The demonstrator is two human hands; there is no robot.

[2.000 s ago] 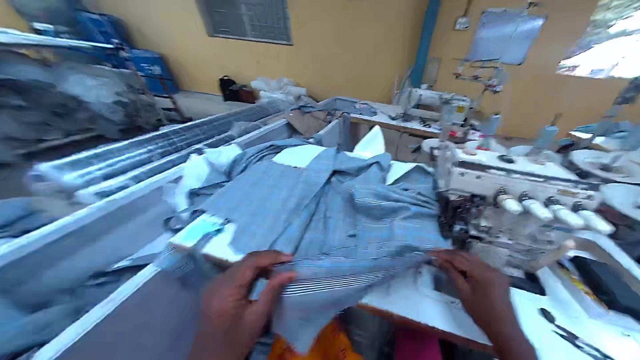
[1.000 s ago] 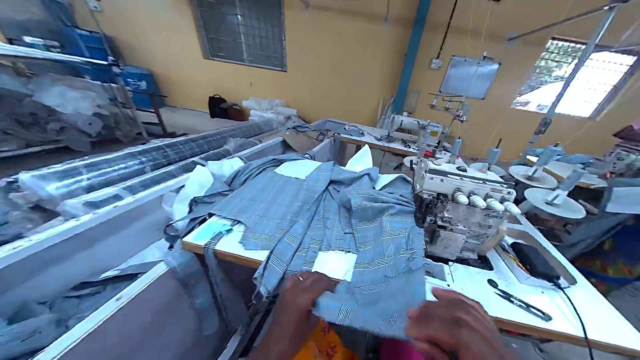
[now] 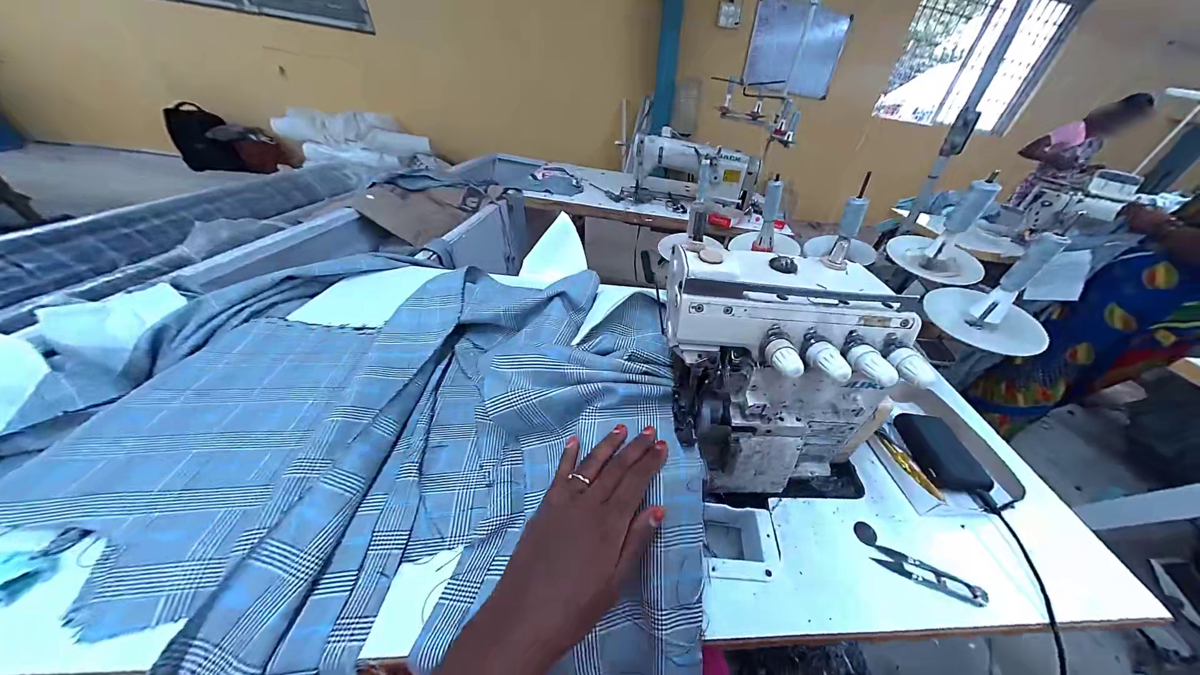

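Grey-blue checked fabric (image 3: 234,422) lies in loose folds over the white sewing table (image 3: 844,581), and its right part runs up to the presser area of a white overlock sewing machine (image 3: 787,319). My left hand (image 3: 591,525), with a ring on one finger, rests flat on the fabric just left of the machine, fingers pointing away. White interfacing pieces (image 3: 366,295) show among the folds. My right hand is out of view. Thread snips (image 3: 928,574) lie on the table right of the machine.
A black box with a cable (image 3: 942,450) sits at the table's right. Thread cones (image 3: 975,206) stand on stands behind the machine. Another sewing machine (image 3: 698,169) is at the back. A person (image 3: 1078,145) works at the far right. A fabric bin (image 3: 478,234) adjoins the table.
Both hands were at the fabric's near edge; my right hand has left the view, and my left hand now lies flat beside the machine. The fabric's right part now reaches the machine.
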